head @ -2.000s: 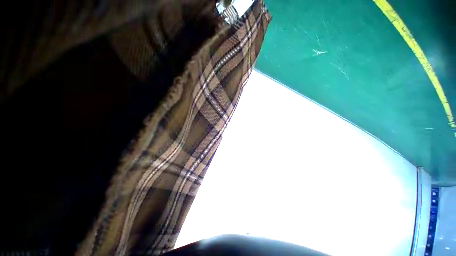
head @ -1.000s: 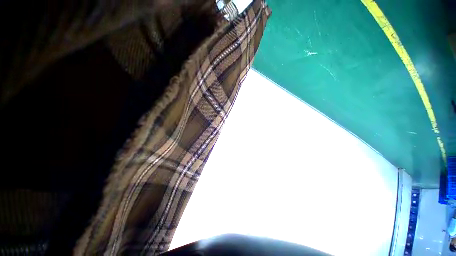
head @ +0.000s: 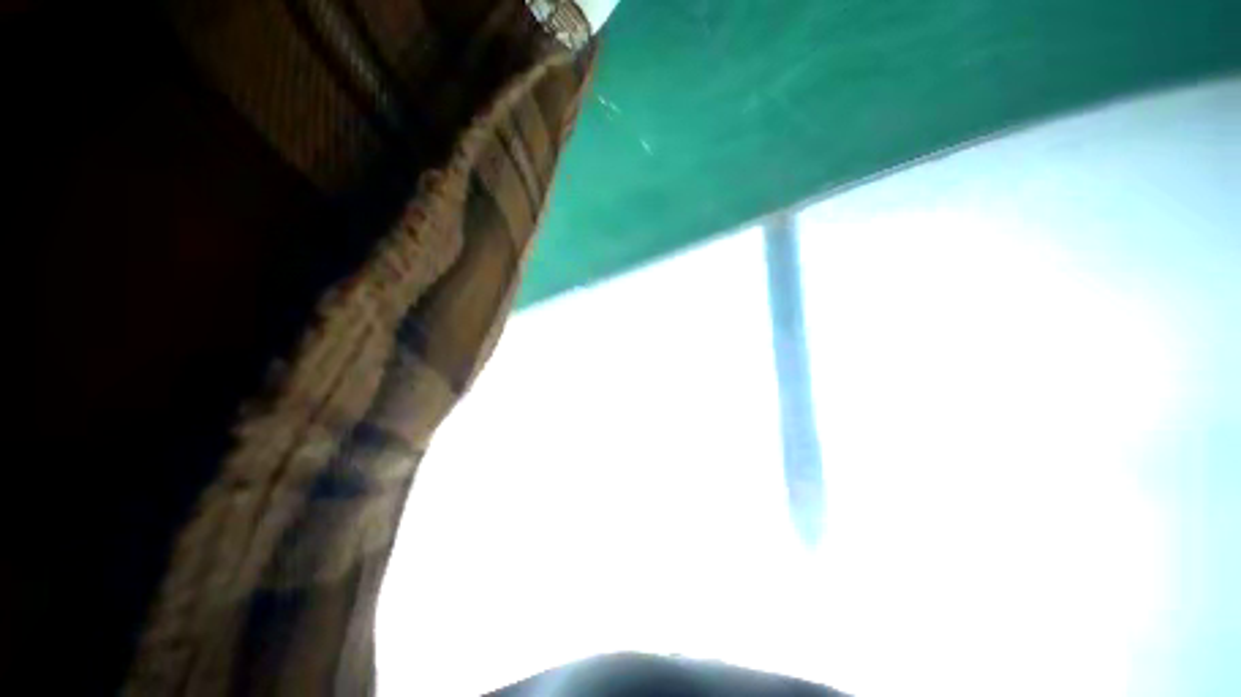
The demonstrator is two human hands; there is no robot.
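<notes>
Brown plaid cloth (head: 470, 266) fills the left side, very close to the lens, dark at the far left and blurred along its frayed-looking edge. A small whitish piece (head: 558, 19) shows at the cloth's top edge, too blurred to make out. My left hand and my right hand are not in the picture. Nothing is seen held or worked on.
A large glaring white surface (head: 980, 409) spans the middle and right, crossed by a short grey-blue bar (head: 792, 368). Green floor (head: 817, 95) shows above it. A dark curved object (head: 660, 678) stays at the bottom edge.
The view has swung. The yellow line, the blue things at the right and the white surface's right end have left the picture. The grey-blue bar has appeared. The cloth edge has shifted left.
</notes>
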